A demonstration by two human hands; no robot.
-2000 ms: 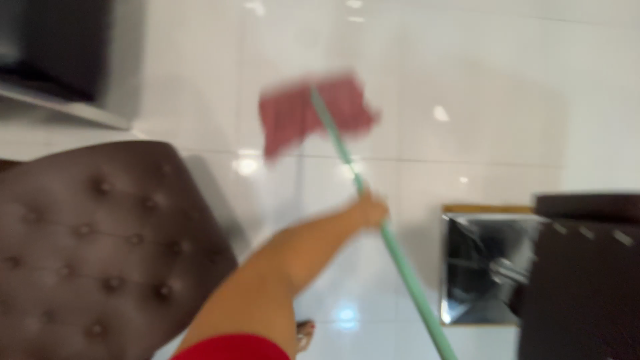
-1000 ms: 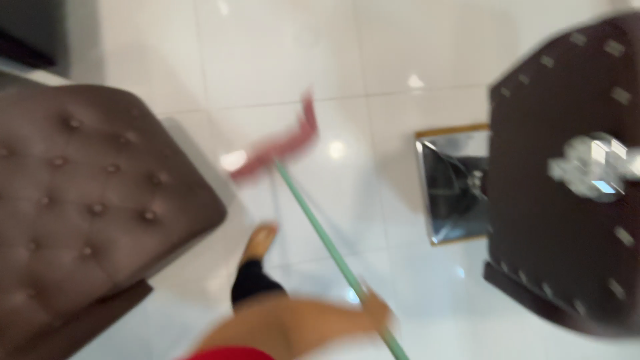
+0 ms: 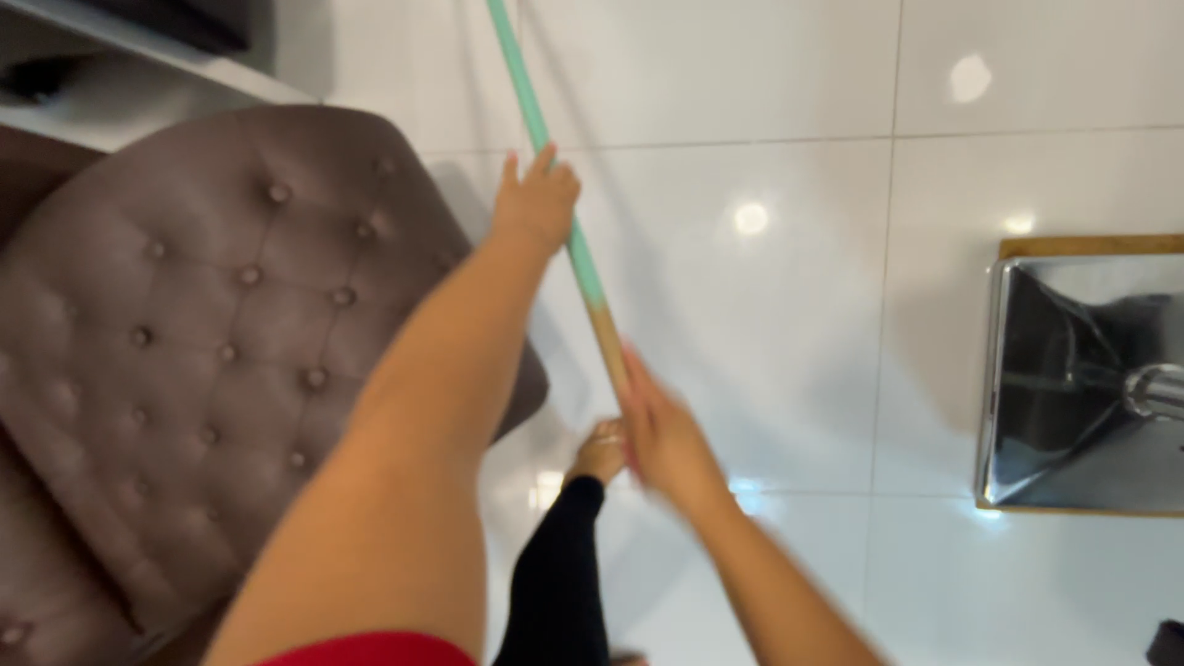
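Note:
A long pole (image 3: 520, 79), mint green above and brown toward its lower end, slants down through the middle of the view. My left hand (image 3: 538, 199) grips its green part, some fingers partly raised. Lower down, my right hand (image 3: 659, 425) is closed around the brown end. The pole's far end runs out of the top of the view, so its head is hidden. My bare foot (image 3: 601, 450) and dark-clad leg (image 3: 560, 564) show below the pole.
A brown tufted chair seat (image 3: 240, 314) fills the left side. On the right stands a square chrome base (image 3: 1064, 370) with a round post. Glossy white floor tiles (image 3: 786, 324) reflect lights. A dark piece of furniture with a pale edge (image 3: 199, 69) is at the upper left.
The red mop head, seen in both earlier frames, has left the view. My right hand now shows on the pole's lower end. The view has shifted toward the left chair.

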